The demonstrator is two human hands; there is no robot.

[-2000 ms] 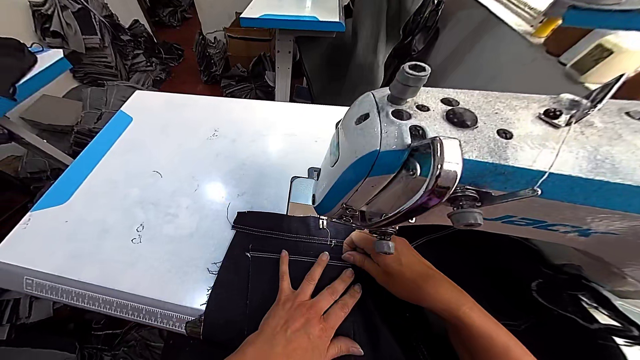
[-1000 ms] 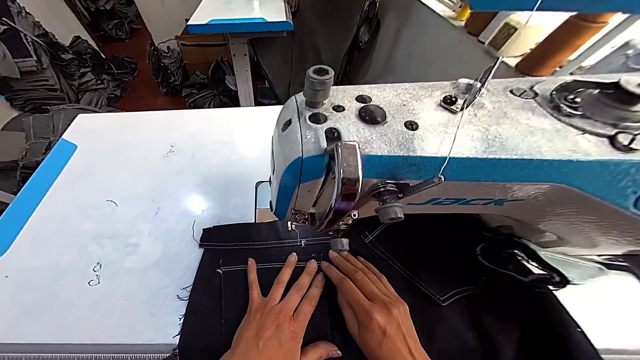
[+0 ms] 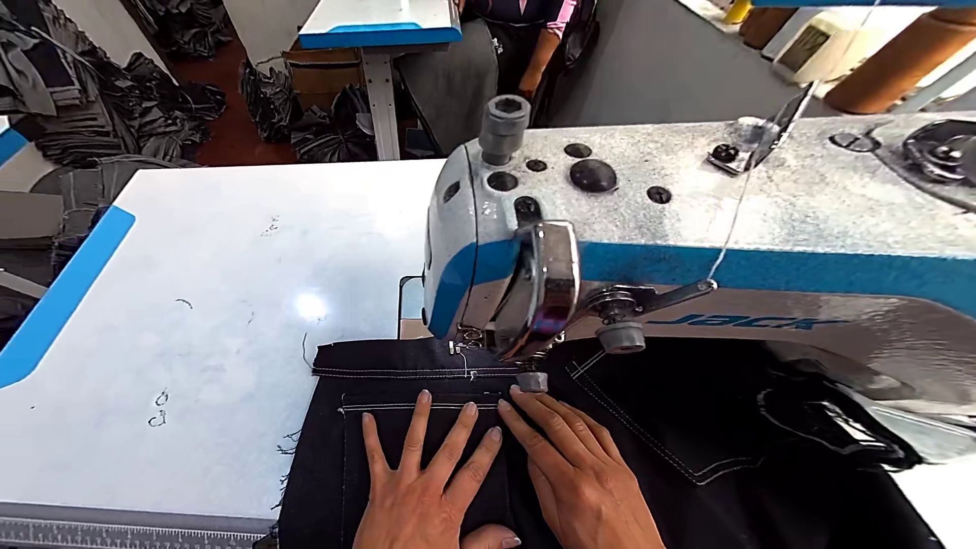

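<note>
Dark denim fabric (image 3: 381, 357) with light double stitching lies under the head of a Jack sewing machine (image 3: 686, 198). My left hand (image 3: 427, 488) rests flat on a stitched pocket piece (image 3: 366, 450), fingers spread. Close beside it, my right hand (image 3: 583, 480) lies on the fabric with its fingers near together, the fingertips just below a grey knob (image 3: 532, 381) by the presser area. The needle and presser foot are mostly hidden by the machine head. To the right, another pocket outline (image 3: 698, 480) shows in white stitching. Neither hand grips anything.
The white table (image 3: 221, 305) has a blue edge at left and a ruler strip (image 3: 130, 534) along the front. Heaps of dark garments (image 3: 130, 114) lie beyond it. Another table (image 3: 381, 27) stands behind, with a seated person (image 3: 534, 46) beside it. Thread runs to the machine's take-up arm.
My right hand has come out from beside the needle area and flattened on the fabric next to my left hand. The person behind has come into view as the view shifted.
</note>
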